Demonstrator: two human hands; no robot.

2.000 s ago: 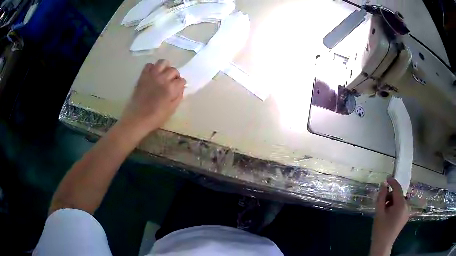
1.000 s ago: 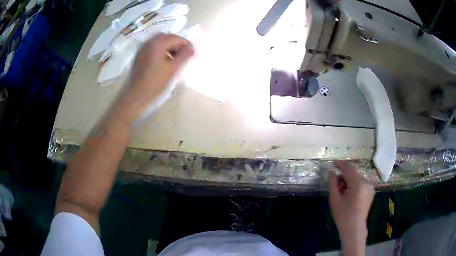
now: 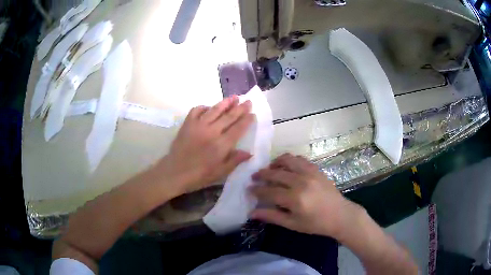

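A curved white collar piece (image 3: 262, 126) lies between my two hands, its upper tip just below the needle area and its lower end over the table's front edge. My left hand (image 3: 210, 142) holds its left side, fingers flat on its upper part. My right hand (image 3: 296, 196) holds its lower right side, fingertips on the fabric. The undersides of both hands' grips are hidden. The sewing machine (image 3: 371, 27) stands above, with a purplish slide plate (image 3: 237, 79) and a dark round part (image 3: 269, 74) near the tip.
A thick white arc of stacked pieces (image 3: 371, 88) lies right of the needle, reaching the front edge. At left, one white piece (image 3: 111, 102) crosses a narrow white strip (image 3: 148, 114). Fanned white bundles (image 3: 81, 75) lie far left. A grey flat bar (image 3: 184, 21) is behind.
The view has swung right. My left hand has left the pieces at left, and my right hand has left the right stack. Both now meet on one collar piece before the needle.
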